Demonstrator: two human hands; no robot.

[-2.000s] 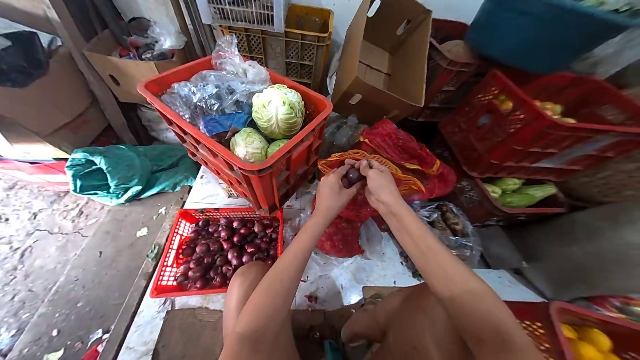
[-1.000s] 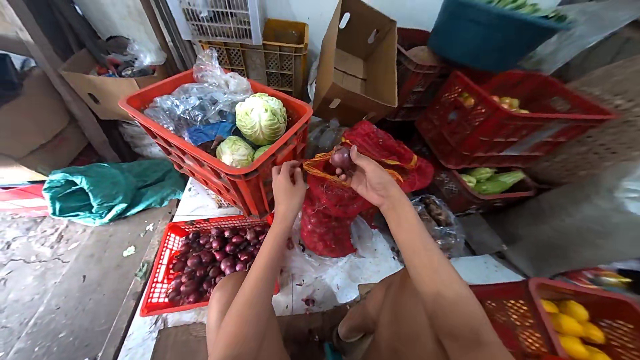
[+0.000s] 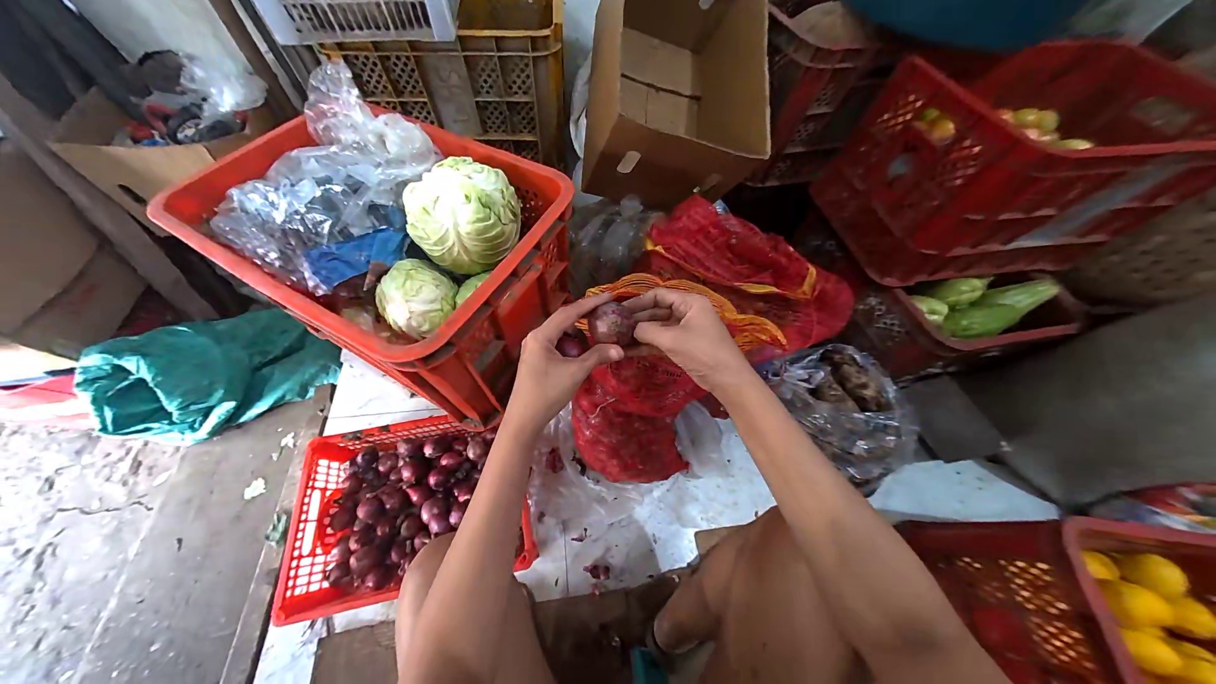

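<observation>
Both hands meet above a red mesh sack (image 3: pixel 632 427) with orange edging. Between their fingertips is a red onion (image 3: pixel 613 324). My left hand (image 3: pixel 560 359) also has a second red onion (image 3: pixel 571 343) against its fingers. My right hand (image 3: pixel 686 332) pinches the first onion from the right. Lower left of the hands, a shallow red plastic basket (image 3: pixel 302 532) holds many red onions (image 3: pixel 408 499), partly hidden by my left forearm and knee. What lies inside the sack is mostly hidden by the mesh.
A tall red crate (image 3: pixel 456 356) with cabbages (image 3: pixel 463 215) and plastic bags stands close at left. Behind are an open cardboard box (image 3: pixel 665 123) and a yellow crate (image 3: pixel 456 90). Red crates (image 3: pixel 1026 199) stack at right; yellow fruits (image 3: pixel 1149 603) sit lower right.
My left hand, apart from the onion at the sack's mouth one second ago, has come up to my right hand and now touches the onion. The view has shifted closer to the hands.
</observation>
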